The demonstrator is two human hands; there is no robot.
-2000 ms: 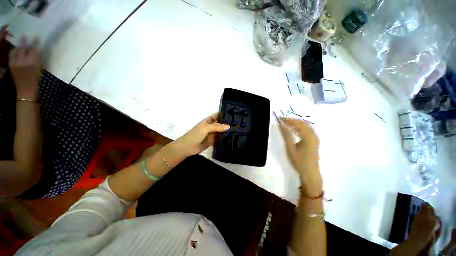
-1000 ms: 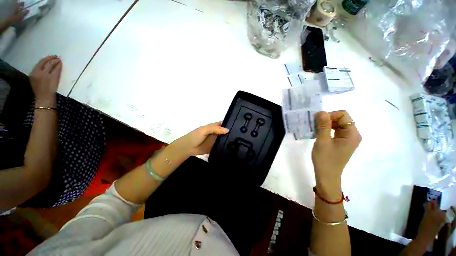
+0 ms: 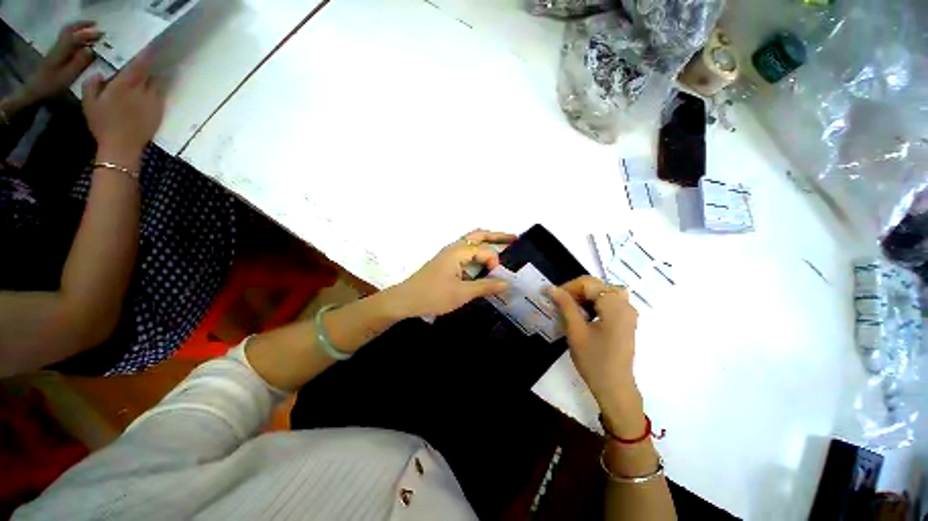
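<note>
A small white printed leaflet [image 3: 527,302] lies over the black insert tray [image 3: 549,251], which rests at the table's front edge, partly over my lap. My left hand [image 3: 460,277] has its thumb and fingers on the leaflet's left end, with other fingers at the tray's upper left edge. My right hand [image 3: 600,324] pinches the leaflet's right end. The two hands cover parts of the tray, and its moulded outlines are hard to make out.
Loose leaflets [image 3: 640,267] and a leaflet stack [image 3: 728,206] lie to the right, near a black phone [image 3: 682,138]. Behind are a bag of cables [image 3: 602,87], a tape roll [image 3: 711,65] and clear plastic bags [image 3: 865,112]. A neighbour's arm [image 3: 114,204] is at the left.
My right hand has brought the leaflet down and left onto the tray. My left hand has moved from the tray's left edge to the leaflet. The tray is turned and partly covered.
</note>
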